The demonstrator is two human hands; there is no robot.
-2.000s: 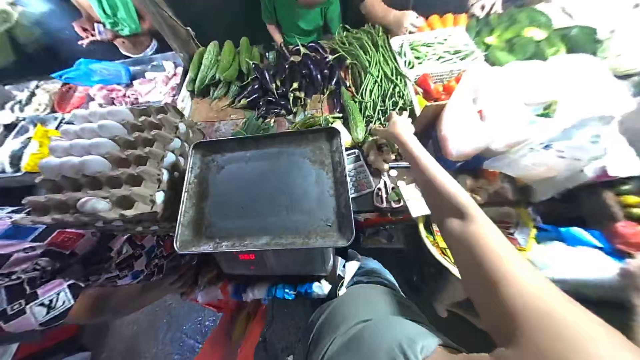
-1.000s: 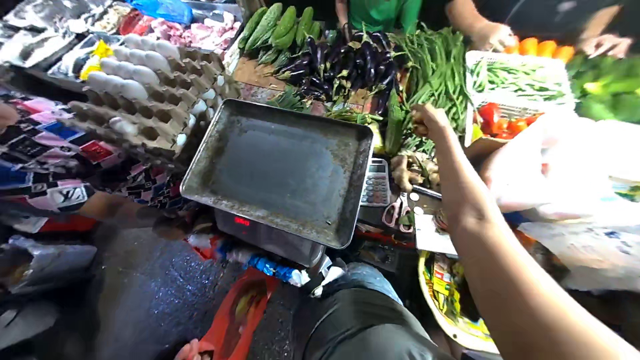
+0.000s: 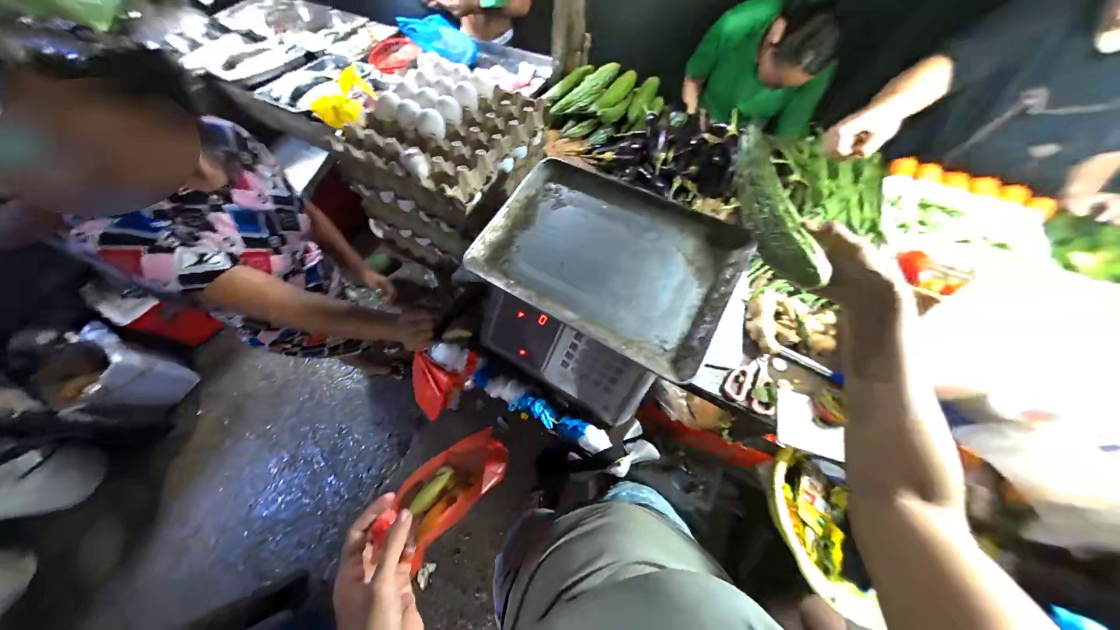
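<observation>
My right hand (image 3: 849, 262) grips the lower end of a large green gourd (image 3: 774, 210), held upright beside the right edge of the scale's metal tray (image 3: 604, 262). The tray holds nothing and rests tilted in view on a digital scale (image 3: 569, 350) with lit red digits. At the bottom, my left hand (image 3: 381, 560) holds the rim of a red plastic bag (image 3: 459, 481); inside it lie green and orange-brown vegetables that I cannot name surely. Eggplants (image 3: 665, 162) and long green beans (image 3: 827, 188) lie behind the tray.
Stacked egg trays (image 3: 446, 149) stand left of the scale. A person in a patterned shirt (image 3: 254, 227) reaches toward it from the left; another in green (image 3: 761, 70) is behind the produce. Scissors (image 3: 751, 385), ginger (image 3: 792, 324) and a basket (image 3: 814, 525) of packets are at the right.
My right hand has taken hold of a gourd and lifted it toward the tray. My left hand and the red bag have come further into view. The view has swung left, showing the person in the patterned shirt.
</observation>
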